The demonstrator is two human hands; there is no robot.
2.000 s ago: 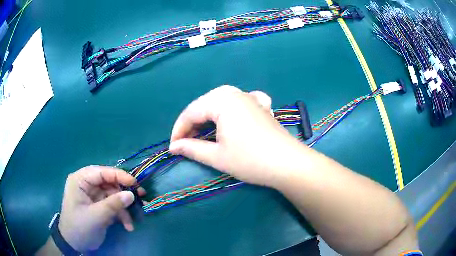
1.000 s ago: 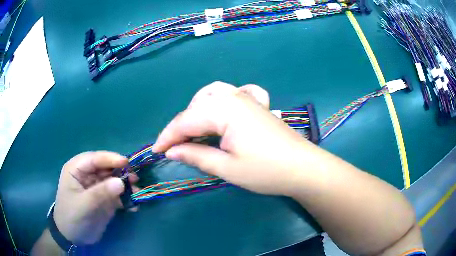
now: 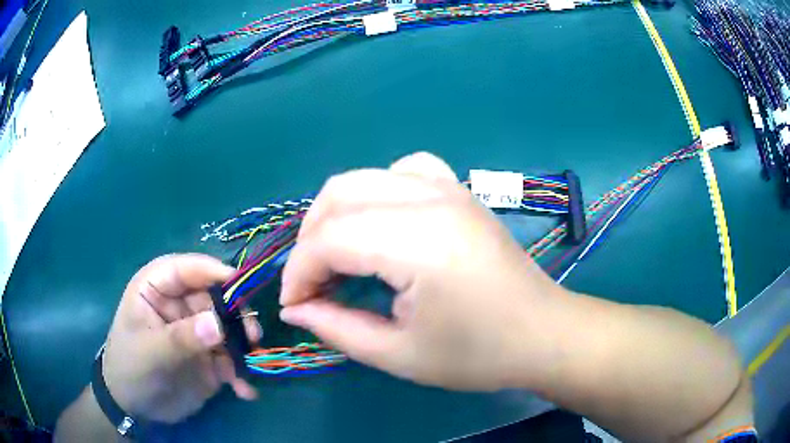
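Observation:
My left hand [image 3: 186,337] holds the black connector housing [image 3: 229,329] upright between thumb and fingers. Two wire bundles leave its right side. My right hand [image 3: 372,277] is just right of the housing, thumb and index fingertips together; whether a thin wire is between them cannot be told. It hides part of the upper bundle. Loose wires [image 3: 251,221] with bright tips fan out above my left hand. The upper bundle carries a white label [image 3: 495,189] and ends in a wide black connector [image 3: 575,208]. The longer bundle ends in a small black connector [image 3: 730,137] past the yellow line.
Another harness [image 3: 294,39] with black housings and white labels lies farther up the green mat. Dense dark wire bundles [image 3: 754,60] are at the upper right edge. A white paper sheet [image 3: 56,138] lies at the left. A yellow tape line [image 3: 684,95] crosses the right side.
The right hand has moved from the upper bundle down closer to the housing, its fingertips lower. Loose wire ends now show fanned above the left hand, and the upper bundle's label is uncovered.

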